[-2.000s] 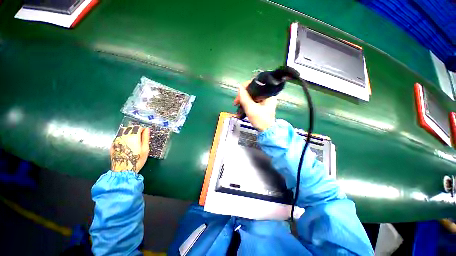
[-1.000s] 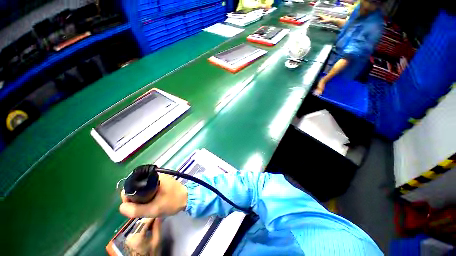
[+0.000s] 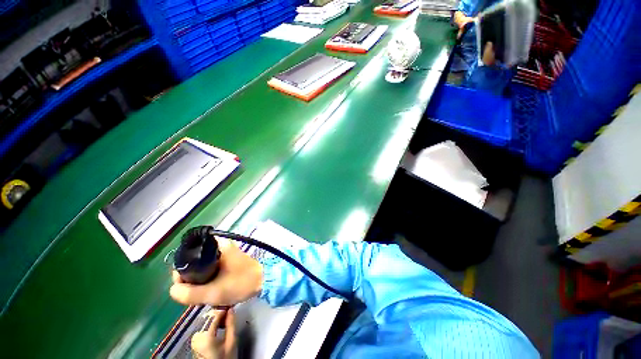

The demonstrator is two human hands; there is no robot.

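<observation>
My right hand (image 3: 228,277) is closed around the black electric screwdriver (image 3: 197,256), upright over the laptop. Its cord runs back along my sleeve. My left hand (image 3: 215,339) is small and partly cut off by the bottom edge, below the right hand at the laptop's vent side. Its fingertips are close together; whether they hold a screw is too small to tell. The laptop (image 3: 270,327) lies bottom side up on a white sheet (image 3: 320,327), largely hidden by my hands and right sleeve. The screwdriver's tip is hidden.
Waiting laptops lie on the green bench, the nearest (image 3: 169,189) at left. A white fan (image 3: 403,53) stands further along. A person in blue holds a grey-white slab (image 3: 507,34) at the back. A blue tray (image 3: 471,116) and a black bin with white sheets (image 3: 450,170) are beyond the bench edge.
My left hand has left the screw bags and come to the laptop. The screwdriver has moved over it. The view has swung right along the bench. The far person has lifted a slab.
</observation>
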